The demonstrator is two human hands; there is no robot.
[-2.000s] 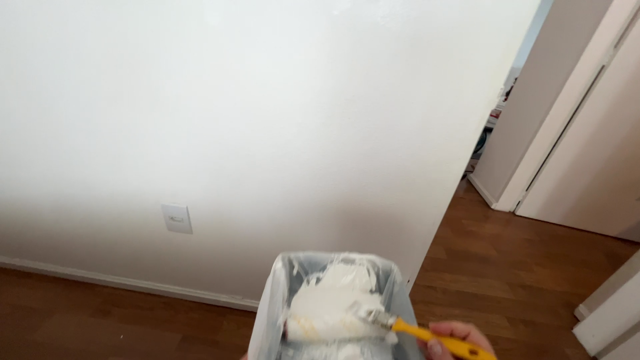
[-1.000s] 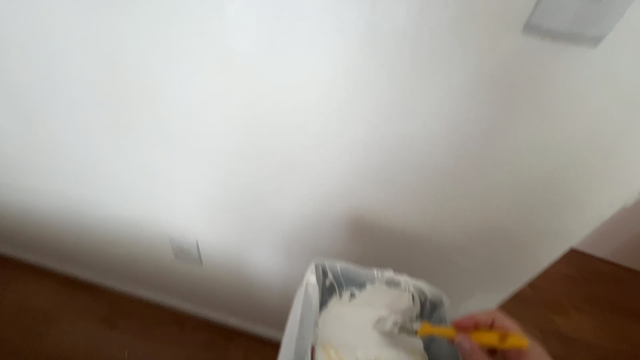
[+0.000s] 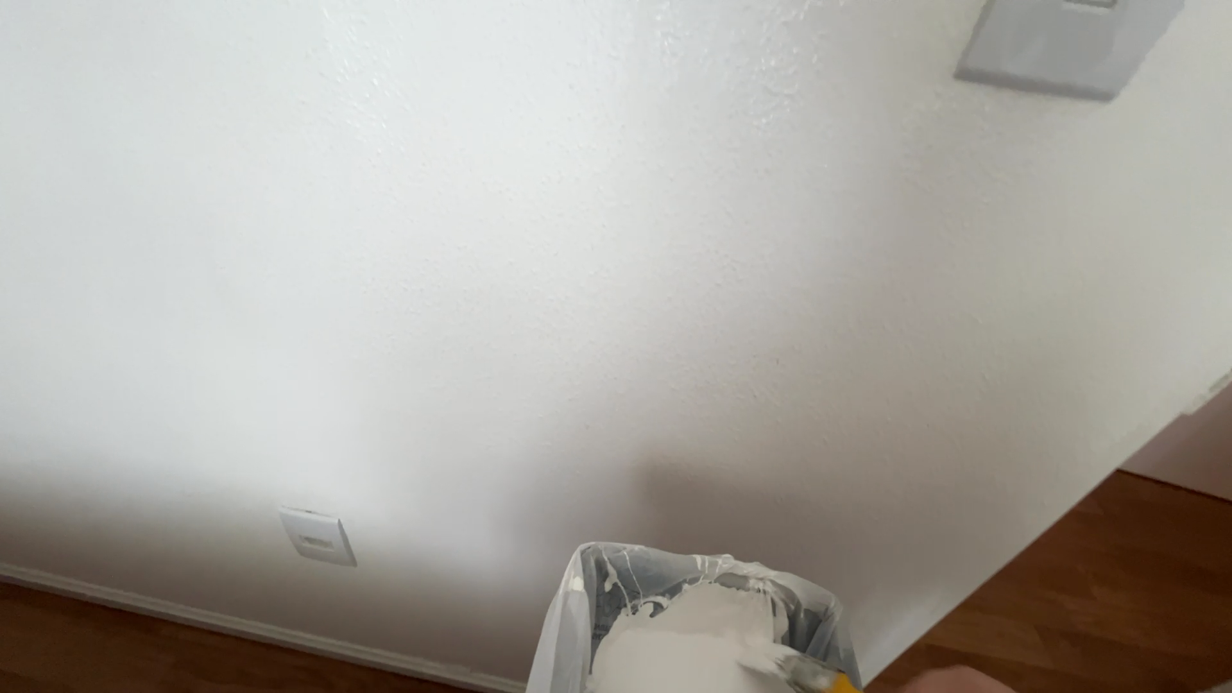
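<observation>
A plastic-lined paint tray (image 3: 568,616) with white paint (image 3: 674,640) in it stands out at the bottom of the view, in front of the white wall. The paintbrush (image 3: 794,666) lies with its bristles in the paint, near the tray's right side, and the start of its yellow handle shows. Just right of that handle, only the top of my right hand (image 3: 953,680) is visible; its fingers are cut off by the frame's lower edge. My left hand is out of view.
The white wall (image 3: 577,318) fills most of the view. It carries a low outlet plate (image 3: 318,536) and a grey switch plate (image 3: 1054,48) at upper right. A white baseboard (image 3: 241,628) meets the wooden floor (image 3: 1097,577); the wall ends at the right.
The view has shifted so that the switch plate shows at upper right and the doorway has mostly left the picture. My right hand and the brush handle now sit lower, largely beyond the bottom edge.
</observation>
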